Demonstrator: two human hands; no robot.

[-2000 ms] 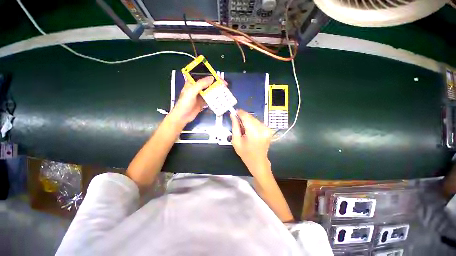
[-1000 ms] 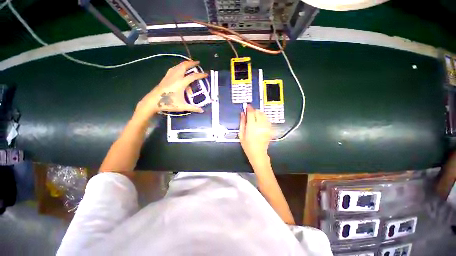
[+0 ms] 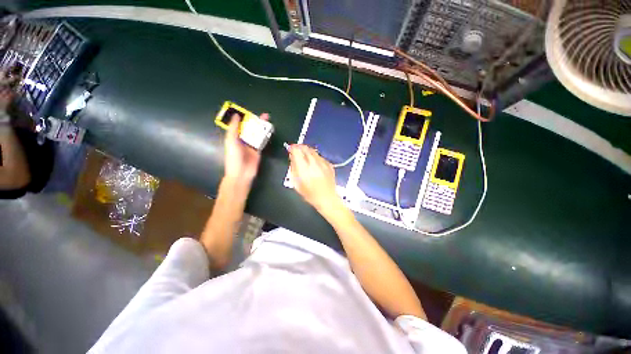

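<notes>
My left hand (image 3: 241, 155) holds a yellow-framed keypad phone (image 3: 256, 131), front up and tilted, over the bench left of the fixture plate. My right hand (image 3: 313, 173) pinches the small light plug end of a white cable (image 3: 290, 79), close to that phone but apart from it. The blue fixture plate (image 3: 333, 131) lies to the right. A second keypad phone (image 3: 408, 138) lies front up on its right panel, with a white cable at its lower end. A third phone (image 3: 443, 181) lies front up beside the plate's right edge.
A grey bench instrument (image 3: 443, 34) stands behind the plate, with orange leads (image 3: 450, 88) in front. A fan (image 3: 595, 52) is at upper right. Trays (image 3: 52, 62) and part of another person are at left. A carton with clear plastic (image 3: 128, 193) is below the bench edge.
The view has swung left. The second phone remains on the right panel, released by my right hand. My left hand now holds another phone left of the plate; my right hand now holds the other cable's end.
</notes>
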